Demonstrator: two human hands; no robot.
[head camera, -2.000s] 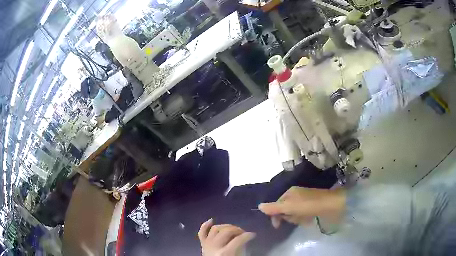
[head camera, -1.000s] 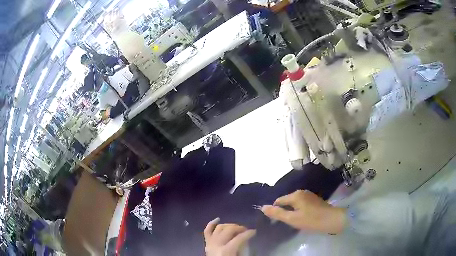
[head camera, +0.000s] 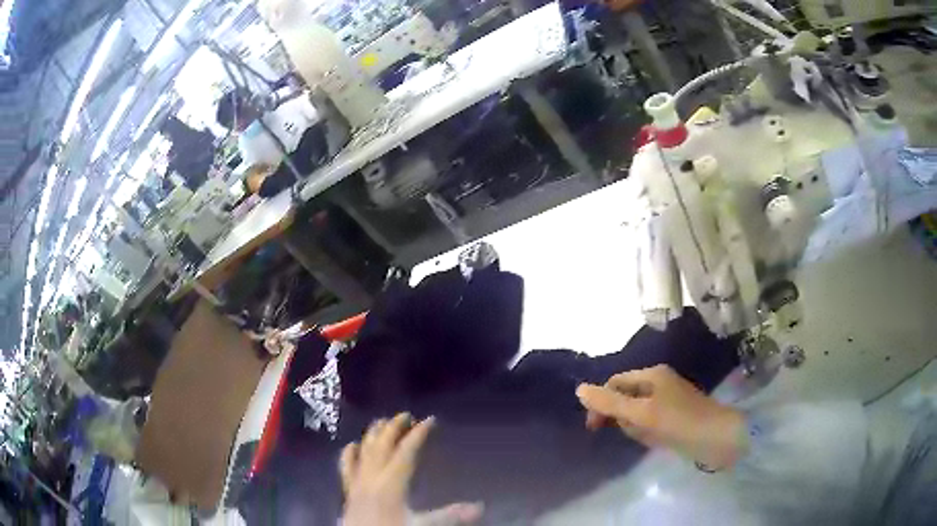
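Dark cloth lies in a large soft heap across the white table and up to the sewing machine's needle area. Pieces of white and dark printed fabric show at its left and at its top edge. My left hand rests on the cloth with its fingers apart, cut off by the bottom edge. My right hand is over the cloth, left of the needle area, thumb and fingertips together. Whether something slim is inside it cannot be seen.
The cream machine head stands at the right, with a white and red spool and pale papers. An orange-red basket and brown cardboard are at the left. A person sits at another machine behind.
The view has shifted, so the scene sits further right. My left hand has moved left over the cloth and its fingers have spread. The slim tips at my right fingertips no longer show.
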